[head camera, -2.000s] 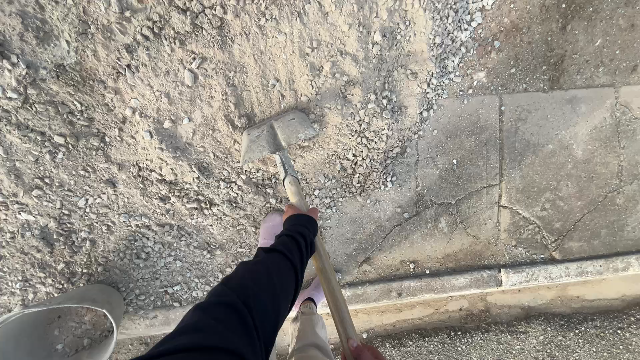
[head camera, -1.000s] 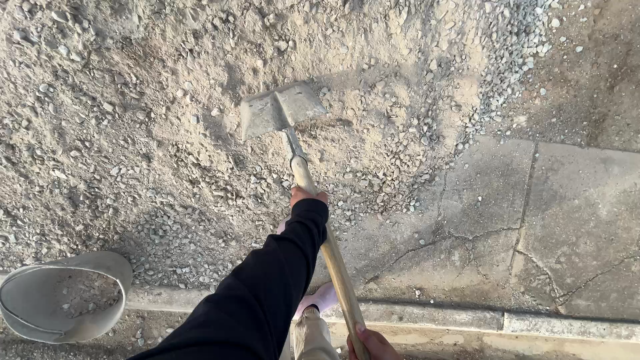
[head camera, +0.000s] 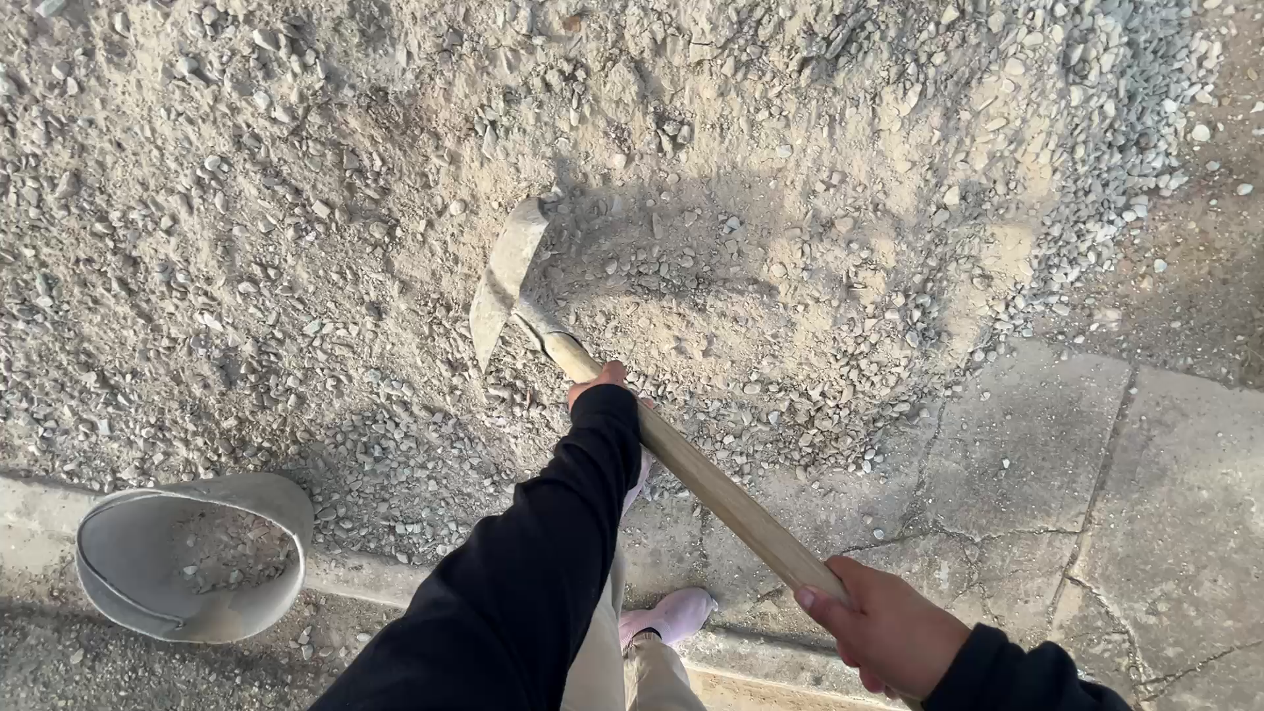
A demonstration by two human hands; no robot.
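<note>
My left hand (head camera: 604, 383) grips the wooden handle (head camera: 731, 499) of a shovel near its metal socket; the dark sleeve hides part of the hand. Farther back, my right hand (head camera: 884, 622) is closed around the same handle near its rear end. The dusty metal shovel blade (head camera: 509, 272) is tilted on edge over the gravel (head camera: 671, 247), its face turned to the left. A grey bucket (head camera: 212, 494), with some gravel and dirt inside, stands at the lower left, apart from the shovel.
Cracked concrete slabs (head camera: 1027, 454) lie at the right beside the gravel. A low concrete curb (head camera: 365, 578) runs across the lower part, below the bucket and my feet. One pinkish shoe (head camera: 676, 614) shows near the curb.
The shovel blade has turned from lying broad to standing on edge, facing left. My right hand has moved right with the handle end, so the handle slants more. The view has shifted somewhat.
</note>
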